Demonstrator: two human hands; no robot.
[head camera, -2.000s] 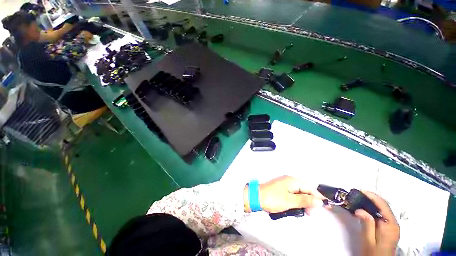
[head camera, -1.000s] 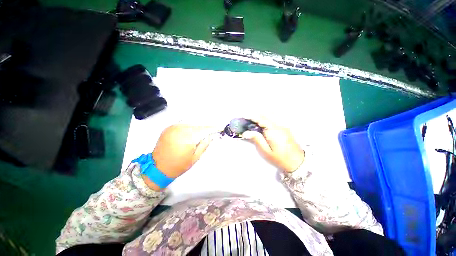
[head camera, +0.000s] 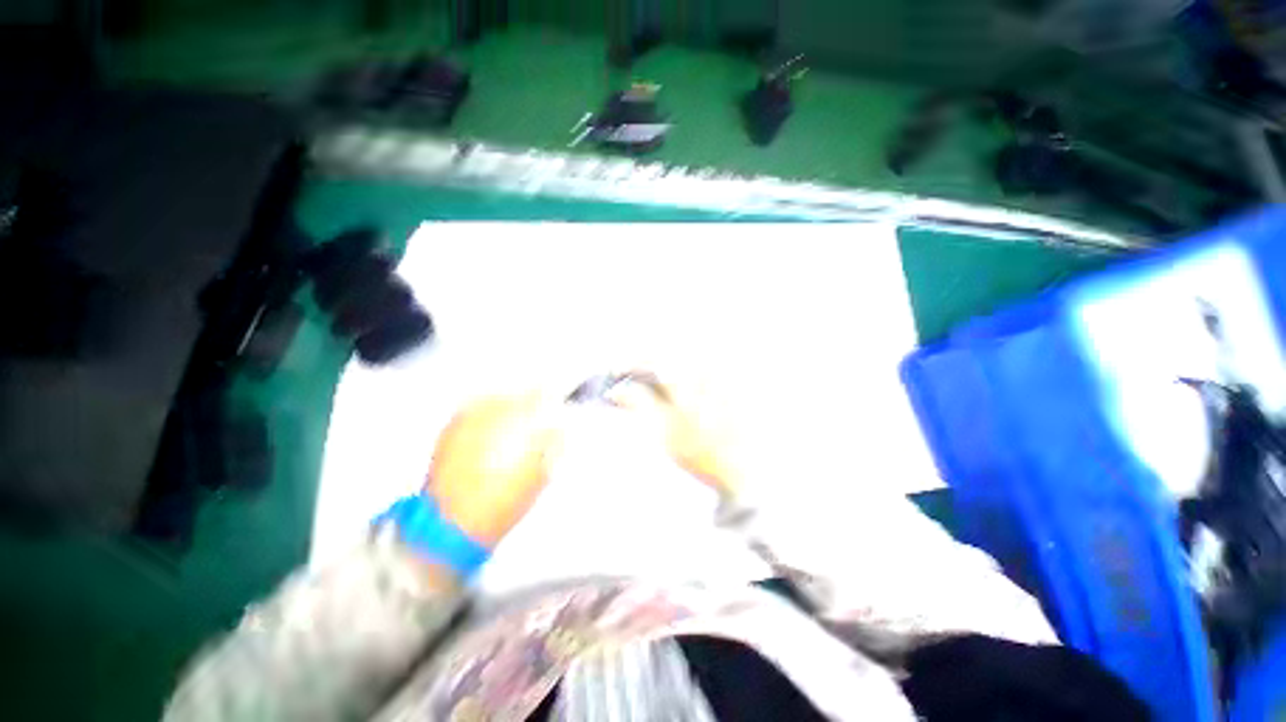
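The view is blurred. My left hand, with a blue band at the wrist, and my right hand meet over the white work sheet. Both hold a small dark unit between their fingertips. The fingers partly hide it, and blur and glare hide its details. Whether a cable or board shows cannot be told.
Dark housings stand in a row at the sheet's left corner. A black foam pad lies at left. Blue bins stand at right, with dark corded parts inside. Beyond a pale metal edge, the green conveyor carries black units.
The view has swung from the left side to the sheet, then shifted slightly. The dark parts, earlier apart in my two hands, are now close together between my fingertips.
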